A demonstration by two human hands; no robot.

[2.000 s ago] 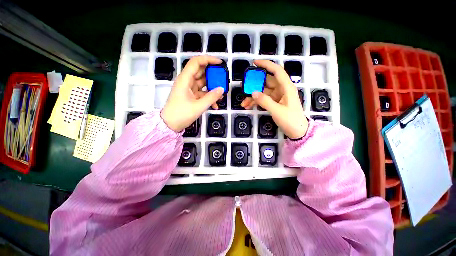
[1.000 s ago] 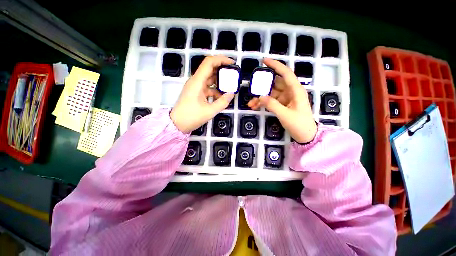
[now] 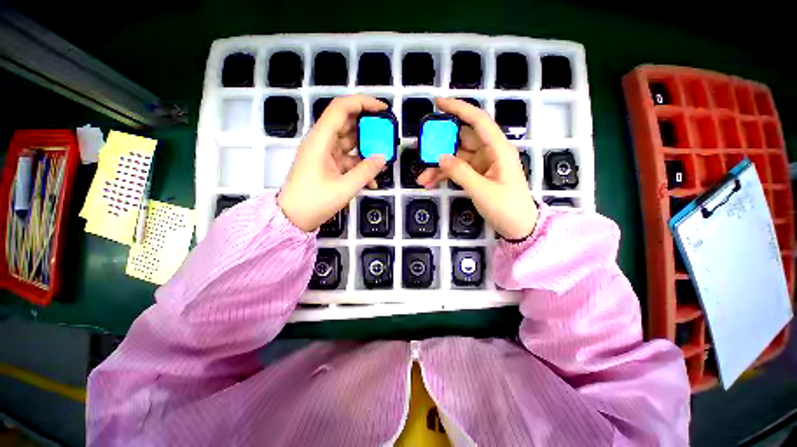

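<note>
My left hand (image 3: 329, 166) holds one black watch head (image 3: 377, 138) by its edges, its screen lit light blue, the thumb at the screen's lower edge. My right hand (image 3: 489, 170) holds another watch head (image 3: 439, 140), also lit light blue, the thumb at its lower edge. Both are side by side, apart, above the white compartment tray (image 3: 398, 308). The tray holds many black watch heads; the lower rows show round ring marks on their backs. Several pockets at its left and one at upper right are empty. My hands and sleeves hide some pockets.
At right is a red-orange tray (image 3: 640, 175) with a few black pieces and a clipboard (image 3: 736, 271) on it. At left are yellow dotted label sheets (image 3: 122, 179) and a red bin (image 3: 58, 140) of thin sticks. A metal rail (image 3: 79, 61) runs at upper left.
Both screens went from blue to white, and are now light blue. My hands still hold the same two watch heads. The whole view shifted slightly and back.
</note>
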